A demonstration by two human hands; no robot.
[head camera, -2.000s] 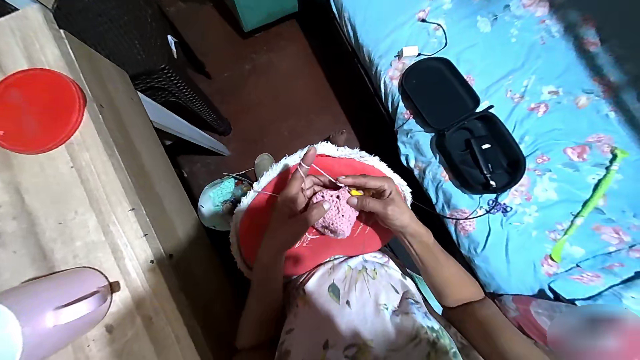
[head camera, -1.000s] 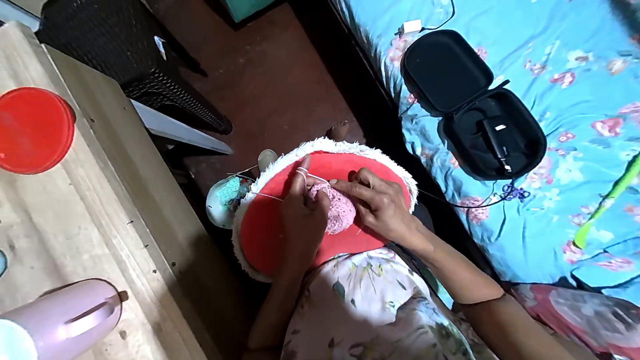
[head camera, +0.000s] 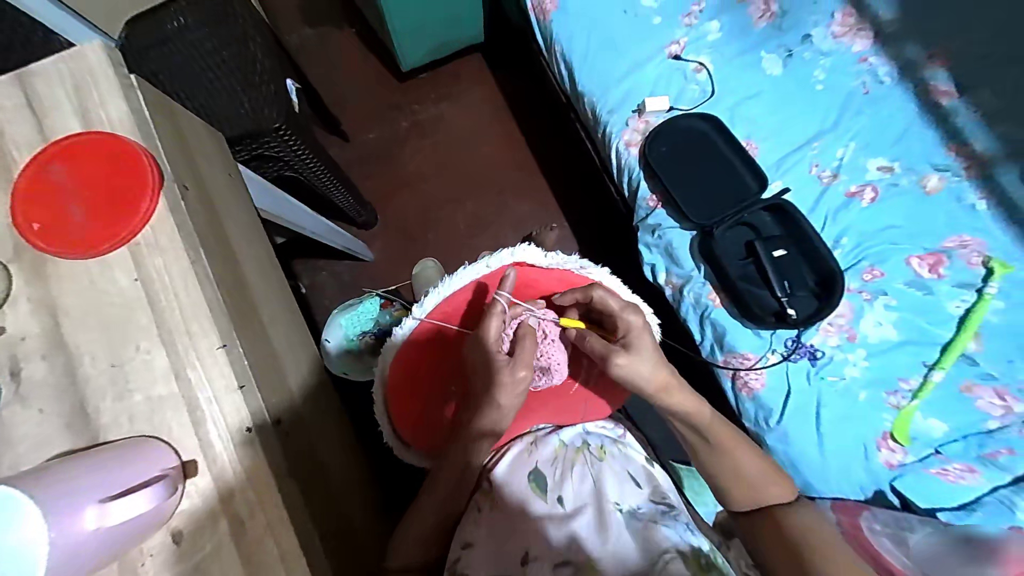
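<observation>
My left hand (head camera: 500,360) pinches a piece of pink crochet work (head camera: 550,356), its index finger raised with pale yarn (head camera: 512,300) looped around it. In my right hand (head camera: 612,332) is a crochet hook with a yellow handle (head camera: 571,323), its tip at the upper edge of the pink piece. Both hands are above a red oval cushion (head camera: 432,376) with a white fluffy rim, which lies on my lap over a floral garment. From the left hand the yarn runs left toward a pale container (head camera: 344,364) that holds turquoise material.
At left, a wooden table (head camera: 104,344) bears a red round lid (head camera: 86,195) and a pink pitcher (head camera: 120,504). A dark woven plastic stool (head camera: 264,128) stands beyond. On the blue floral bed (head camera: 864,384) at right are an open black case (head camera: 772,264), a white adapter (head camera: 654,105) and a green strap (head camera: 948,352).
The yellow handle, covered by my right hand one second ago, shows again between its fingers. My right hand has shifted slightly away from the left.
</observation>
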